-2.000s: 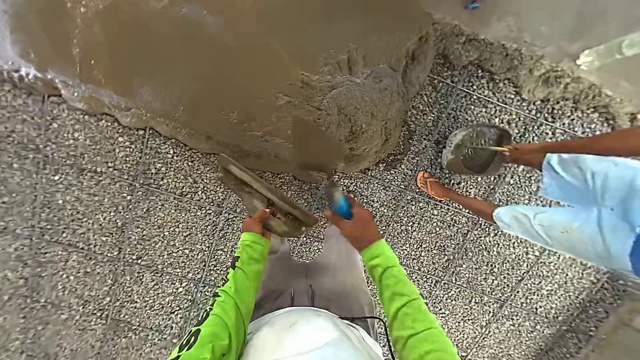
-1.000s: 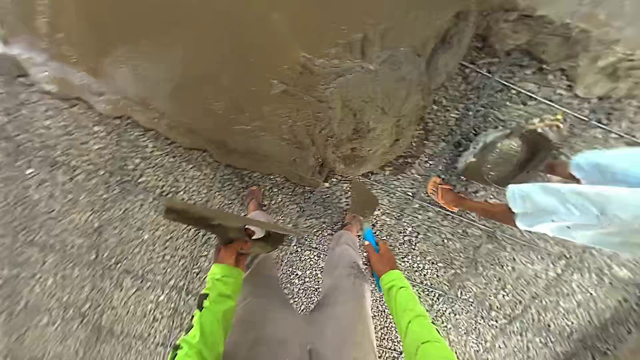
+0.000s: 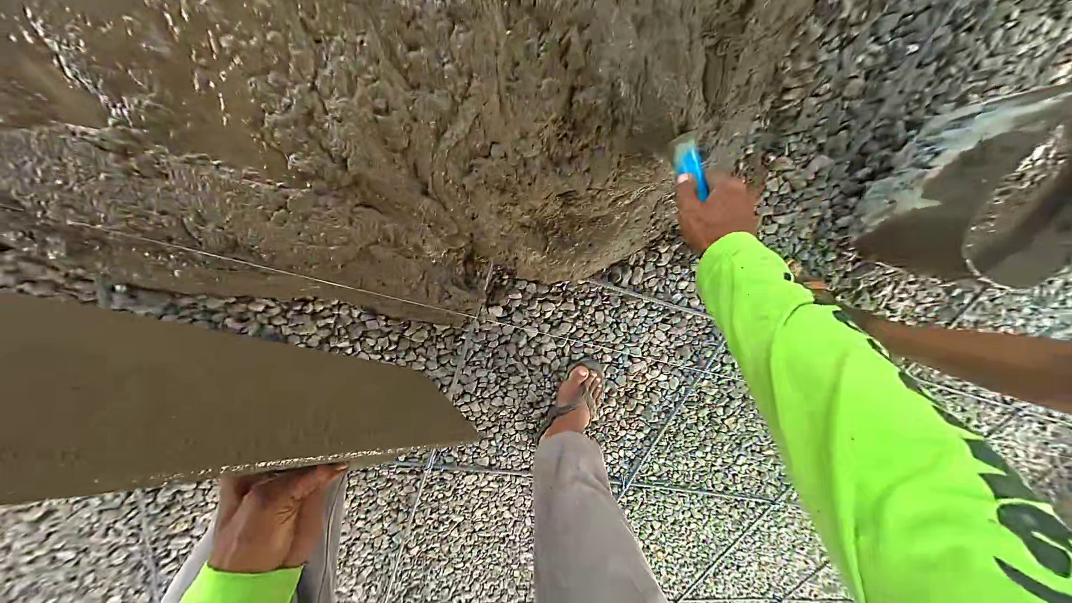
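My right hand (image 3: 718,211) grips the blue handle of a trowel (image 3: 691,167) at the right end of a mass of wet mortar (image 3: 402,142). The trowel's blade is blurred and cannot be made out against the mortar. At the lower left, my left hand (image 3: 276,515) is under a long flat board-like float (image 3: 209,394), holding it from below. The float's broad face is up and coated with wet grey-brown mortar. Its pointed end lies over the gravel, and my fingers are partly hidden beneath its edge.
Gravel (image 3: 519,511) crossed by thin metal rods surrounds my sandaled foot (image 3: 578,394). A taut string (image 3: 293,275) runs along the mortar's near edge. At the right are a mortar-smeared pan (image 3: 930,193) and another person's bare leg (image 3: 963,347).
My right hand with the trowel has moved forward to the mortar. The float in my left hand now shows its broad, coated face. The view has moved much closer to the mortar.
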